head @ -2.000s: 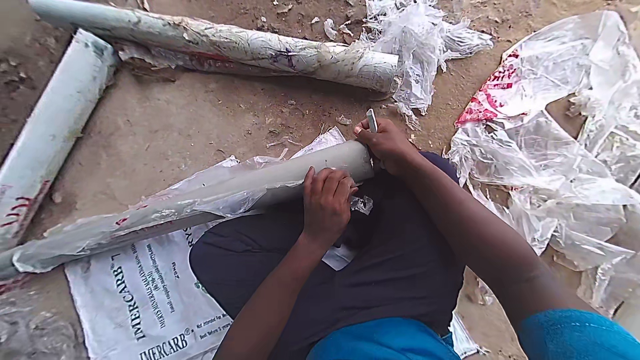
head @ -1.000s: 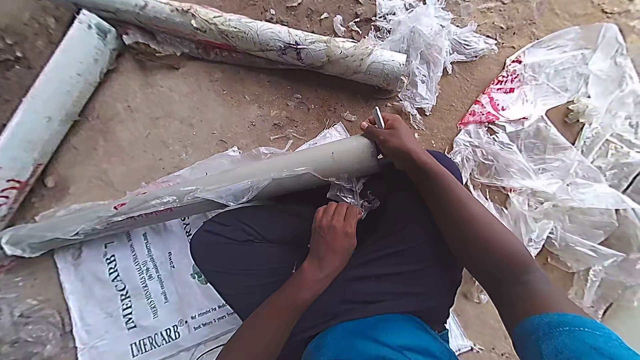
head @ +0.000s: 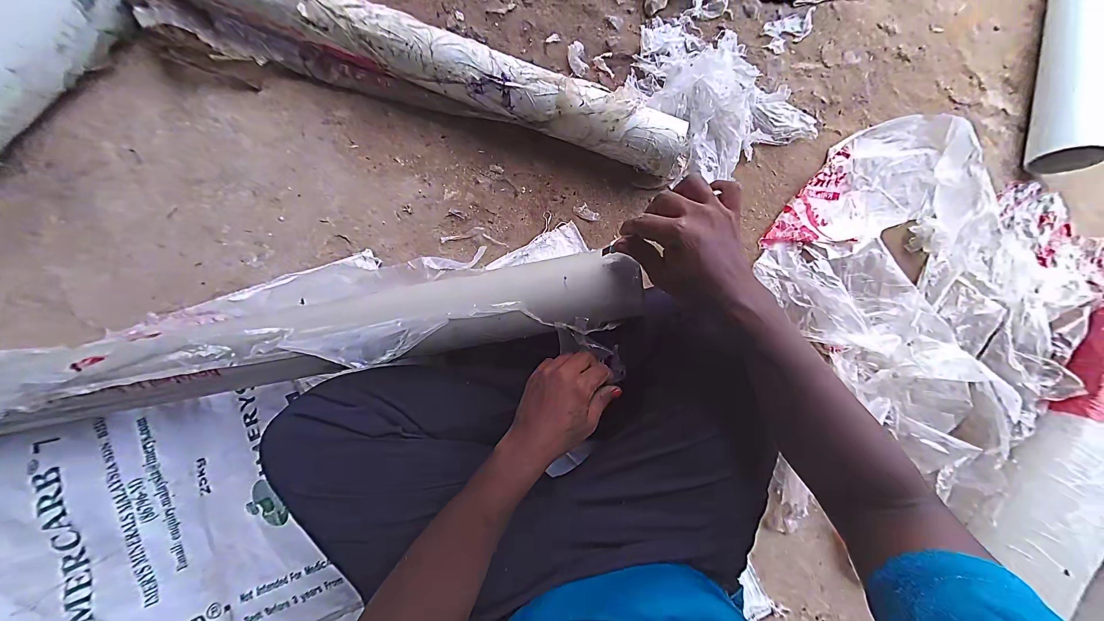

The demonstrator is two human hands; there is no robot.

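Observation:
A pale grey pipe or roll point(head: 552, 289), partly wrapped in torn clear plastic film point(head: 259, 315), slants across the lap with its near end bare. My left hand point(head: 569, 401) lies just below that end, its fingers closed on a crumpled strip of clear film point(head: 608, 358). At the rim of the end is my right hand point(head: 686, 233), with fingers bent and a small dark bit of something at the thumb and index finger; most of what it grips is hidden.
A printed white sack point(head: 155, 509) lies under the roll at left. Another film-wrapped roll point(head: 517, 86) crosses the ground above, beside shredded film point(head: 716, 95). Large crumpled plastic sheets point(head: 914, 328) spread at right, near a pale pipe point(head: 1065, 95). Part of another roll point(head: 52, 60) shows top left.
My left hand was on the roll two seconds ago and is now below it at the film strip. The slim pale tool that stood out of my right hand no longer shows plainly.

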